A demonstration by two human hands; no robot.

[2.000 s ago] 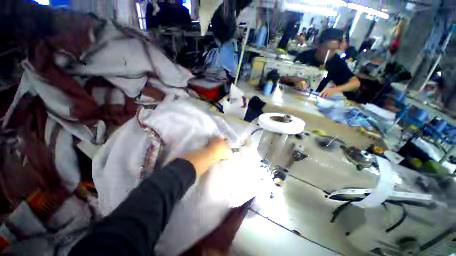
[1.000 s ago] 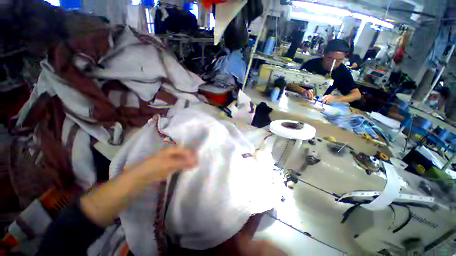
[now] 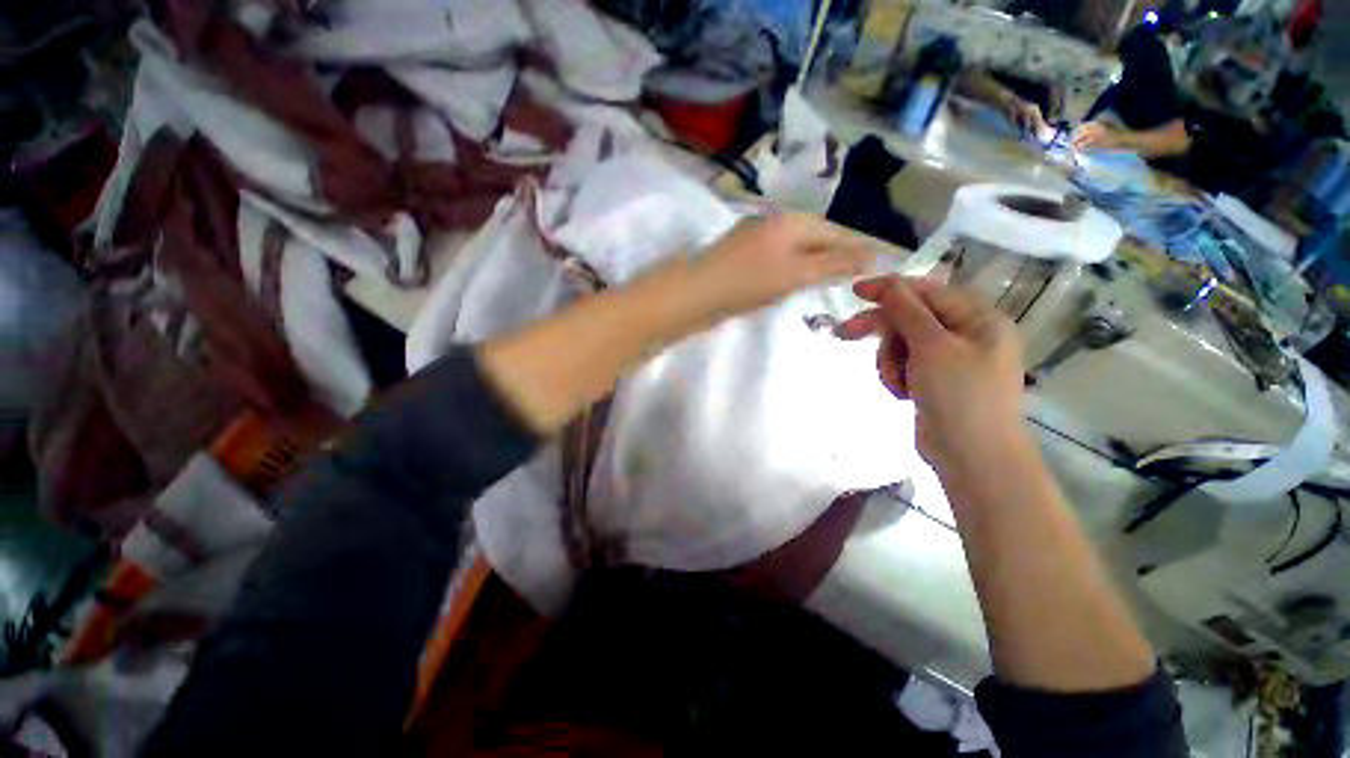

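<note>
The part-sewn garment (image 3: 711, 430), pale side up with a rust-brown edge below, lies on the machine bed under the bright glare. A maroon-speckled seam runs down its left part. My left hand (image 3: 785, 259) is above the garment's far edge, fingers pointing right. My right hand (image 3: 948, 341) is raised in front of the machine head, thumb and fingers drawn together near the left fingertips. Whether either hand holds anything is unclear. The white tape roll (image 3: 1036, 222) sits on the machine just beyond. The needle area is hidden by my right hand and the glare.
A heap of brown and pale pieces (image 3: 326, 133) is at the left. The cream sewing machine (image 3: 1096, 518) fills the right, with a white strip (image 3: 1288, 459) and dark narrow strips on it. A person's hands (image 3: 1088, 136) work on light-blue fabric at the top right.
My left hand has moved right and away from me, from over the garment to near the tape roll. My right hand has risen from the lower edge to the machine head. The view has tilted down.
</note>
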